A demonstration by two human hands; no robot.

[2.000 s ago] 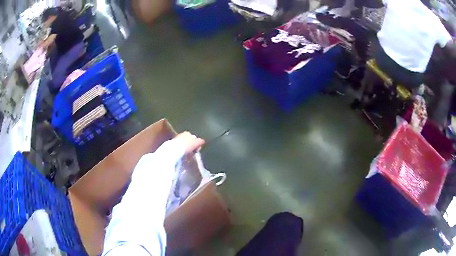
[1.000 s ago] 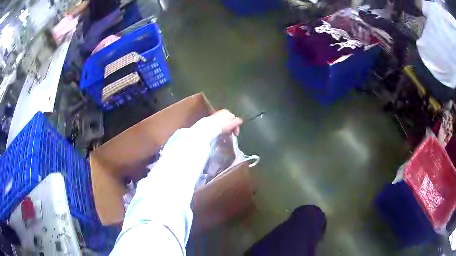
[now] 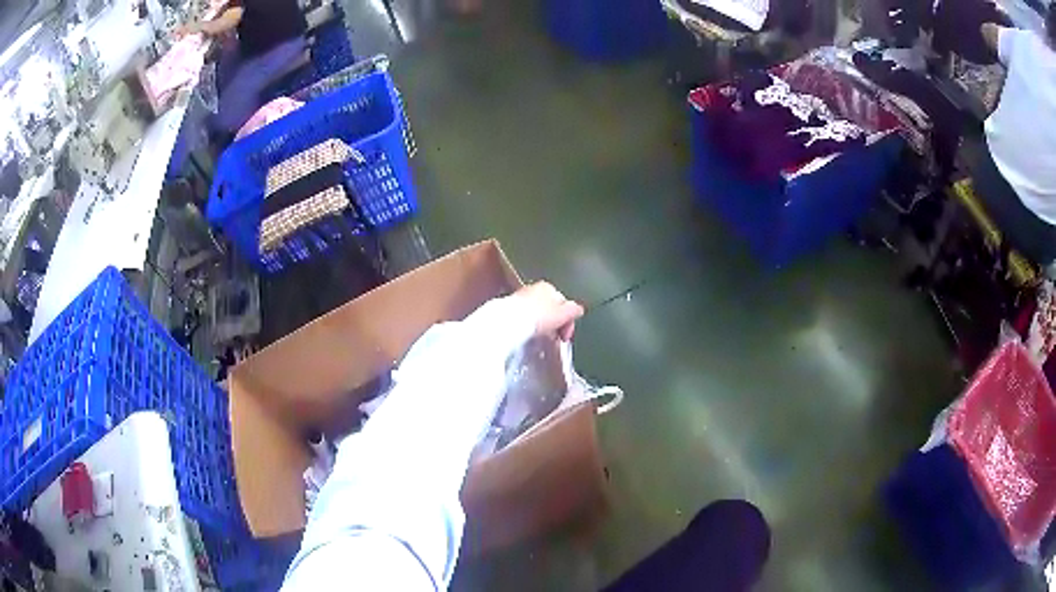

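Note:
My left hand (image 3: 554, 312) reaches from the lower left over an open brown carton (image 3: 347, 335), in a white sleeve. Its fingers are closed on a white plastic hanger (image 3: 571, 365), whose curved hook sticks out past the carton's right rim. Clear and white crumpled plastic (image 3: 521, 393) lies below the hand inside the carton. A thin dark line with a small light spot shows just beyond the fingers; I cannot tell what it is. The sleeve hides part of the carton's contents. My right hand is not in view.
Blue crates (image 3: 110, 382) stand left of the carton and behind it (image 3: 388, 145). A blue bin (image 3: 787, 208) with maroon cloth is at upper right. A red basket (image 3: 1013, 439) is at right. My dark-clad leg (image 3: 712, 549) is at the bottom. Seated people are at both sides.
Since one second ago, the carton, hand and hanger have shifted slightly right and down in view, along with the surroundings. The hand keeps its place at the carton's rim.

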